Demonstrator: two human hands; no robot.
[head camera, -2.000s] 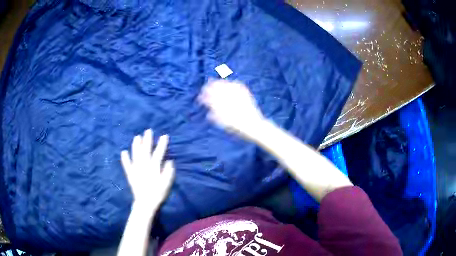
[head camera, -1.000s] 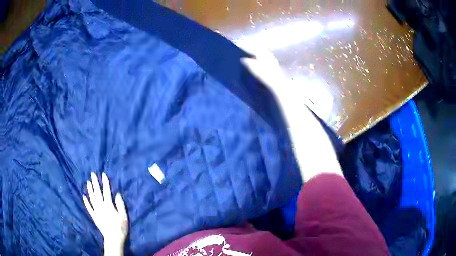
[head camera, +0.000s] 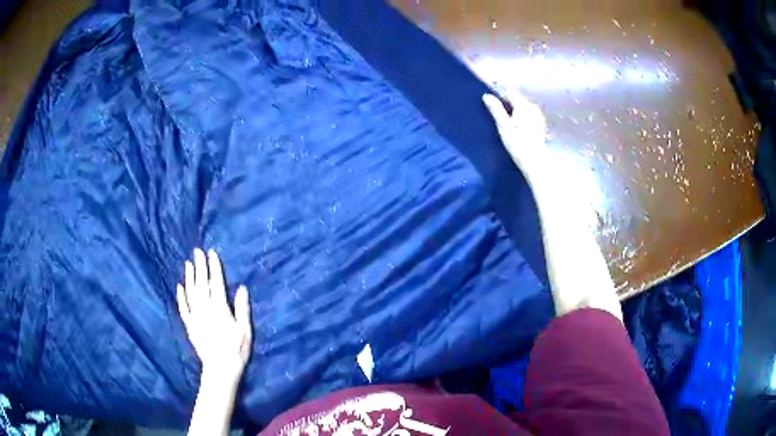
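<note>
A large navy garment lies spread with its shiny, wrinkled lining (head camera: 340, 196) facing up. A smooth matte shell border (head camera: 442, 85) runs along its right side. A small white label (head camera: 366, 361) shows on the lining near my body. My left hand (head camera: 213, 315) lies flat on the lining at lower left, fingers spread, holding nothing. My right hand (head camera: 516, 123) is at the outer edge of the matte border, thumb over the cloth; whether the fingers pinch the edge is hard to tell.
The glossy, scratched brown tabletop (head camera: 681, 170) curves along the right. Below its edge stands a blue plastic bin (head camera: 719, 332) with dark garments in it. Dark material hangs at the far right. Something pale and patterned shows at the lower left corner.
The lining and its label have shifted down toward my body, and more matte border shows. My right hand has moved from the lining to the border's edge. My left hand remains flat on the lining.
</note>
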